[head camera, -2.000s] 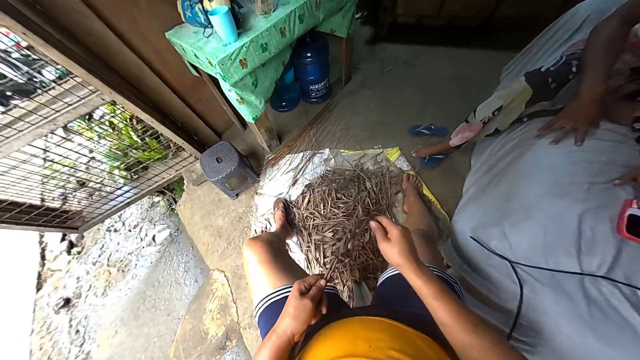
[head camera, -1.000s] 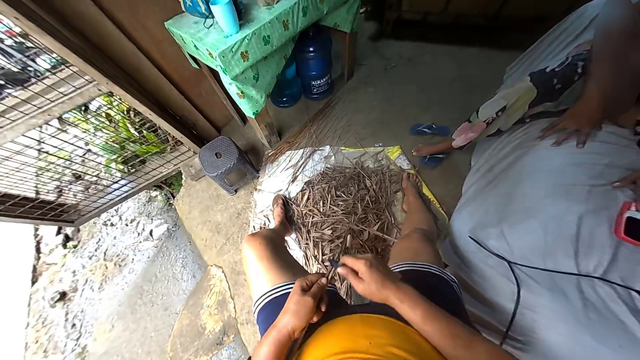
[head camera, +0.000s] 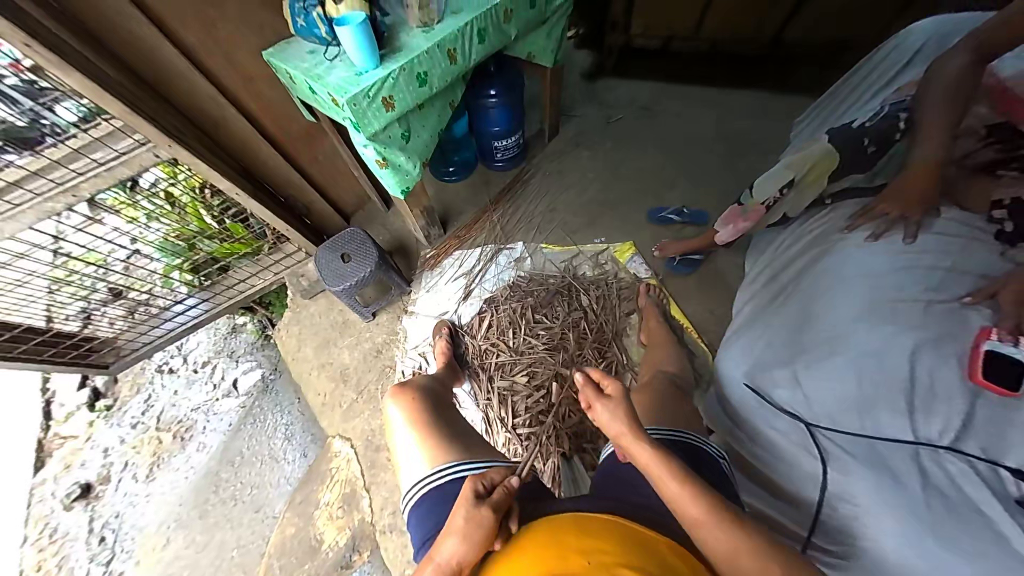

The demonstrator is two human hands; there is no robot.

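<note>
A heap of short, dry brown leaf strips (head camera: 544, 344) lies on flattened sacks (head camera: 456, 276) between my bare legs. My left hand (head camera: 490, 508), low over my lap, is closed on a thin brown strip (head camera: 526, 462) that points up toward the heap. My right hand (head camera: 606, 402) is above the near right part of the heap, thumb and fingers pinched together; whether something thin is between them, I cannot tell. Long thin sticks (head camera: 500, 208) spread over the far left edge of the sacks.
A grey plastic stool (head camera: 360, 268) stands left of the sacks, near a table with a green cloth (head camera: 400, 88). Blue water jugs (head camera: 496, 116) are beneath it. Blue slippers (head camera: 678, 216) lie on the floor. At right, a person's hand (head camera: 904, 200) rests on a grey cloth-covered surface (head camera: 864, 336).
My right hand was close to my left hand one second ago and has moved up and away, over the heap. My left hand remains low at my lap.
</note>
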